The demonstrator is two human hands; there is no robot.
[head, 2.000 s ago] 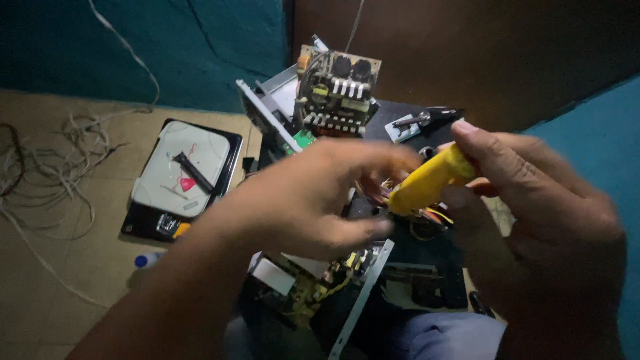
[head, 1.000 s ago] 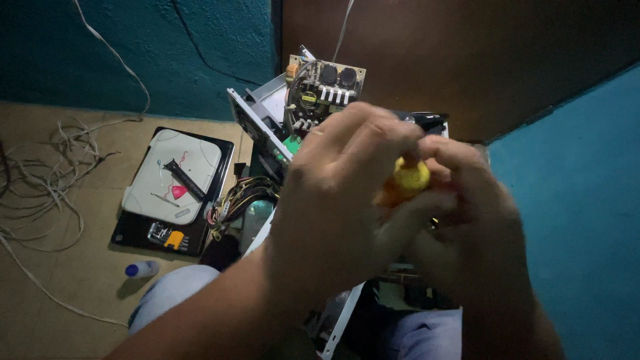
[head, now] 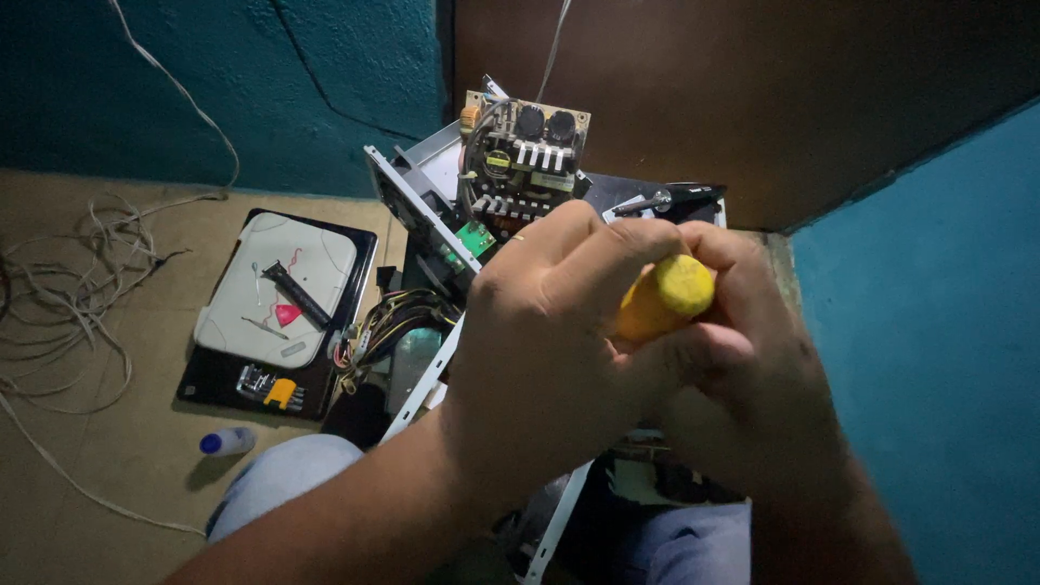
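A yellow handle (head: 668, 294), round at its end, is clasped between my two hands, right of centre. My left hand (head: 561, 325) closes round it from the left, and my right hand (head: 743, 333) from the right. Whatever lies at its far end is hidden by the fingers. Behind the hands stands a power supply circuit board (head: 528, 158) with black capacitors and metal heat sinks. Beside it a small green circuit board (head: 474, 238) sits at a metal panel (head: 418, 203). Below the hands, part of a metal frame (head: 561, 520) shows.
On the floor at left, a white tray-like lid (head: 292, 236) on a black panel (head: 211, 378) bears small tools and a red piece. A hex key set (head: 272, 390), a blue-capped bottle (head: 230, 441), bundled wires (head: 398, 325) and loose grey cable (head: 81, 309) lie around. Pliers (head: 642, 203) lie behind my hands.
Two seconds ago the yellow handle lay slanted, with more of its length visible; now its round end faces the camera. My hands have come together around it.
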